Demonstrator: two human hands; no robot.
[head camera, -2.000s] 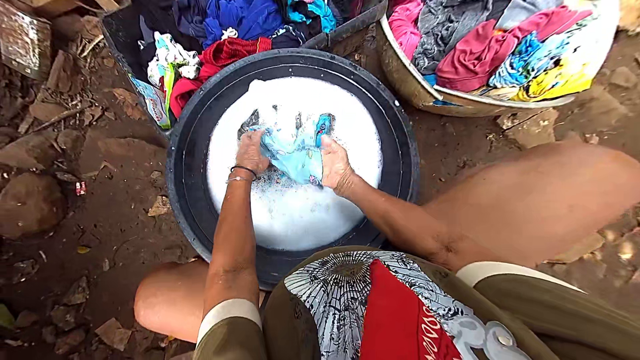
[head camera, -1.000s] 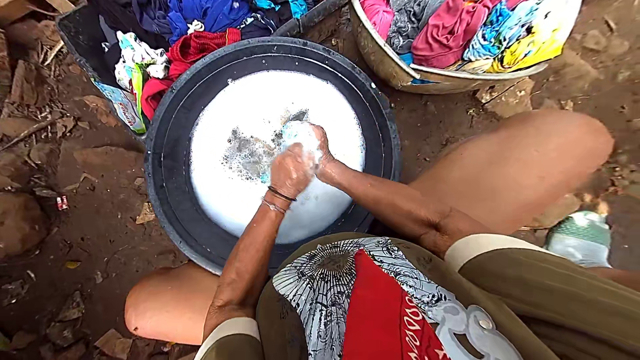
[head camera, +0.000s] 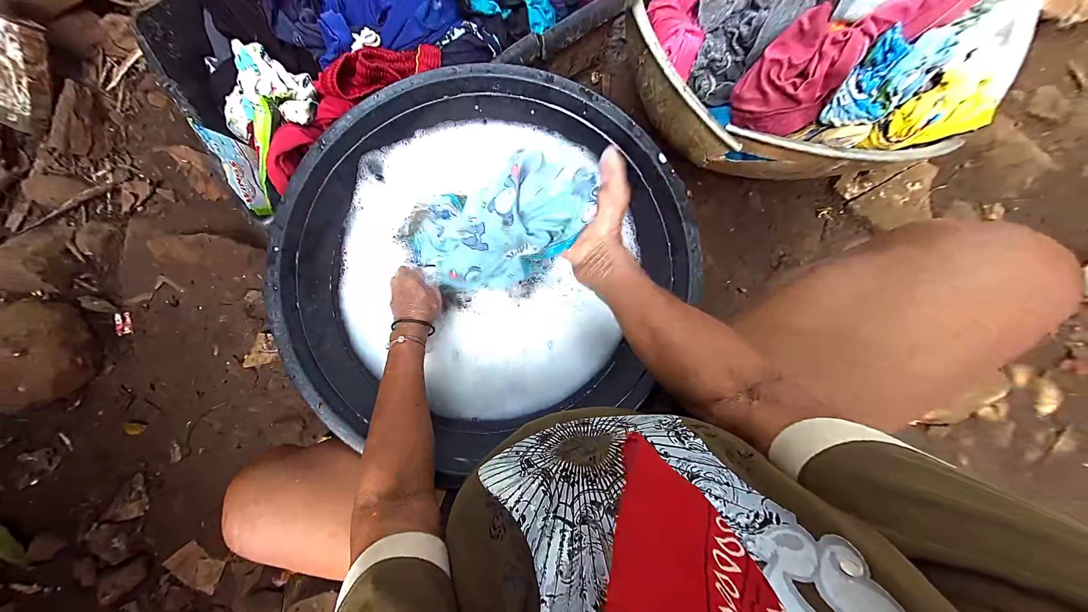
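A round black plastic tub (head camera: 297, 340) holds white, sudsy water (head camera: 501, 365). Spread over the suds is a wet light-blue printed cloth (head camera: 510, 217). My left hand (head camera: 415, 297), with a dark band and a thin bracelet at its wrist, is at the cloth's lower left edge; its fingers are partly sunk in the foam, so its grip is hidden. My right hand (head camera: 605, 217) is at the cloth's right end, thumb raised, fingers mostly hidden behind or under the fabric.
Behind the tub at the left, a black container (head camera: 174, 81) holds blue, red and white clothes, with a printed packet (head camera: 231, 166) at its side. A worn metal basin (head camera: 680, 119) of colorful clothes stands at the upper right. Stones (head camera: 42, 353) lie on brown soil around.
One second ago both hands were together over the suds with the cloth bunched between them. Now they are apart, and the cloth is spread out between them.
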